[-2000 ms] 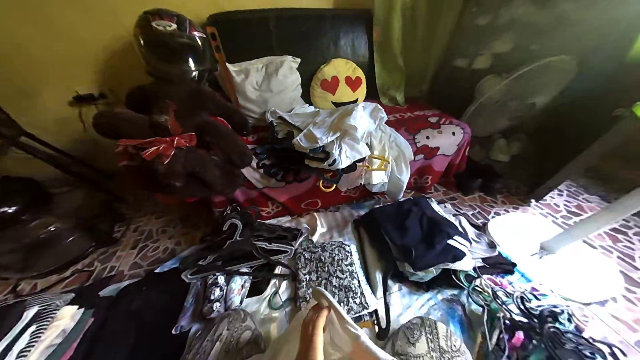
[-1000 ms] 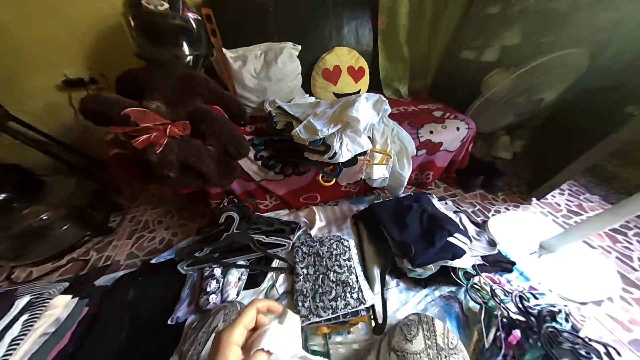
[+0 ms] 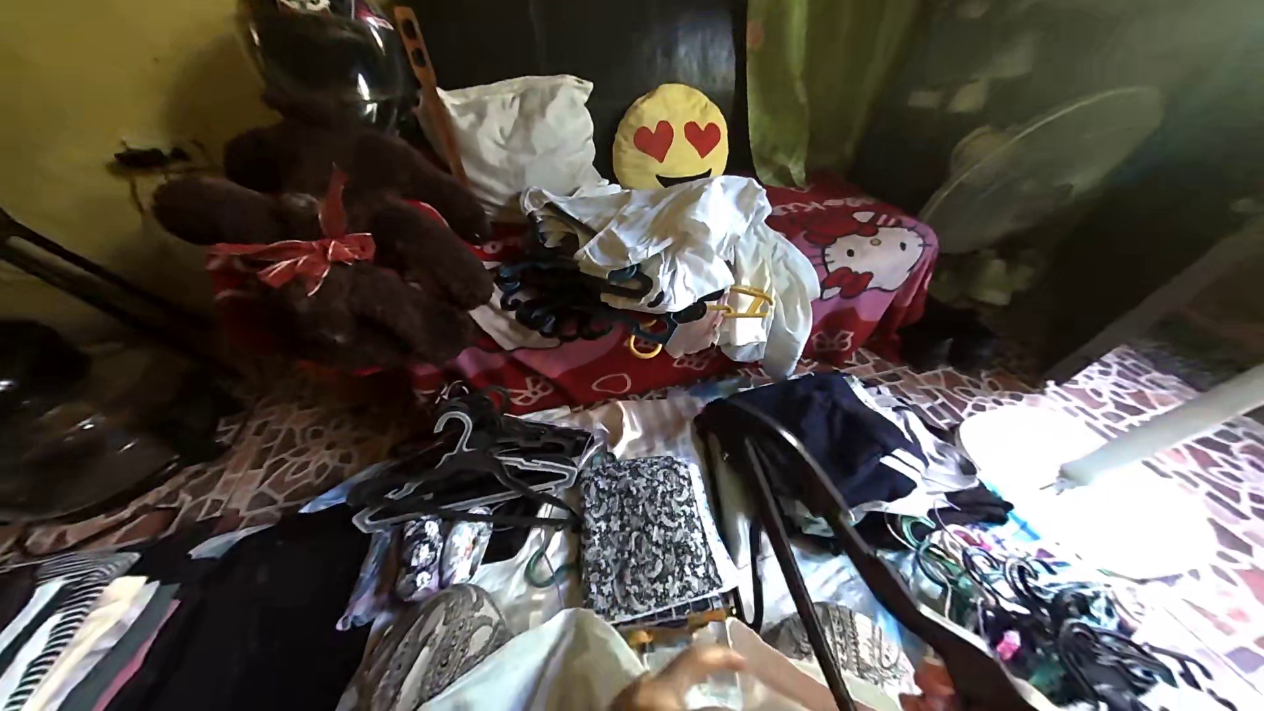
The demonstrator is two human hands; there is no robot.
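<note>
At the bottom edge, my left hand (image 3: 686, 679) lies on a pale white garment (image 3: 553, 667); much of the hand is cut off, and how firmly it holds the cloth is unclear. To its right my right hand (image 3: 926, 683), mostly hidden, grips a black clothes hanger (image 3: 869, 563) that slants up across the view. The hanger's upper end overlaps a dark navy garment (image 3: 839, 425). Beyond my left hand lies a folded black-and-white patterned cloth (image 3: 647, 538). Patterned grey cloth shows on either side of my knees' area, at left (image 3: 444, 642) and right (image 3: 839, 642).
Black hangers (image 3: 474, 464) lie left of centre, and tangled hangers (image 3: 1066, 612) at right. Folded clothes (image 3: 89, 632) fill the lower left. A red-covered seat (image 3: 859, 326) holds white clothes (image 3: 681, 237), pillows and a brown stuffed toy (image 3: 346, 237). A white stand base (image 3: 1096, 494) is at right.
A black hanger is now in my right hand, which the earlier frames do not show. My left hand has moved right from where it was one second ago, still at the white garment.
</note>
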